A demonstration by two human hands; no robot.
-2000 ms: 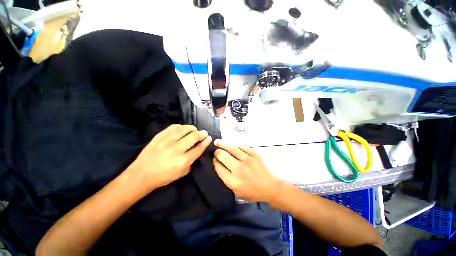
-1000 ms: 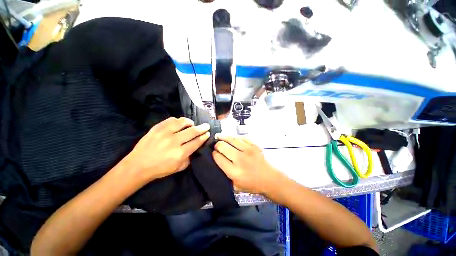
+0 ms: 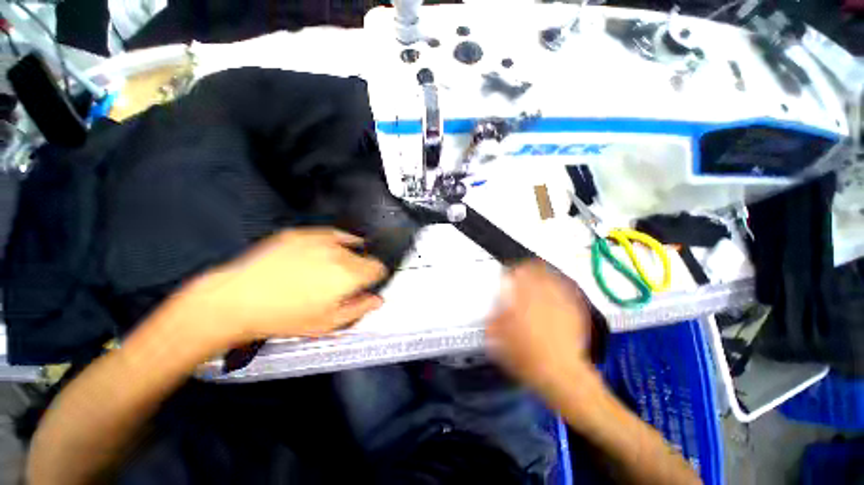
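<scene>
The large black cloth [image 3: 189,180] lies left of the needle and hangs over the table's front edge. My left hand [image 3: 298,284] grips its right edge; the fingertips are partly hidden. A narrow black strip [image 3: 497,239] runs from the presser foot [image 3: 455,210] down to the right. My right hand [image 3: 540,322] is blurred and lies over the strip near the front edge; whether its fingers hold the strip cannot be told. The white sewing machine [image 3: 606,137] stands behind.
Scissors [image 3: 621,270] with green and yellow handles lie right of the strip. A brown tab [image 3: 543,201] lies on the machine bed. A black cloth bundle [image 3: 682,229] lies beside the scissors. A blue basket [image 3: 668,398] is below the table at right.
My right hand has moved right and down, away from my left hand. The strip now stretches rightward from the foot. The view has shifted, showing more of the machine.
</scene>
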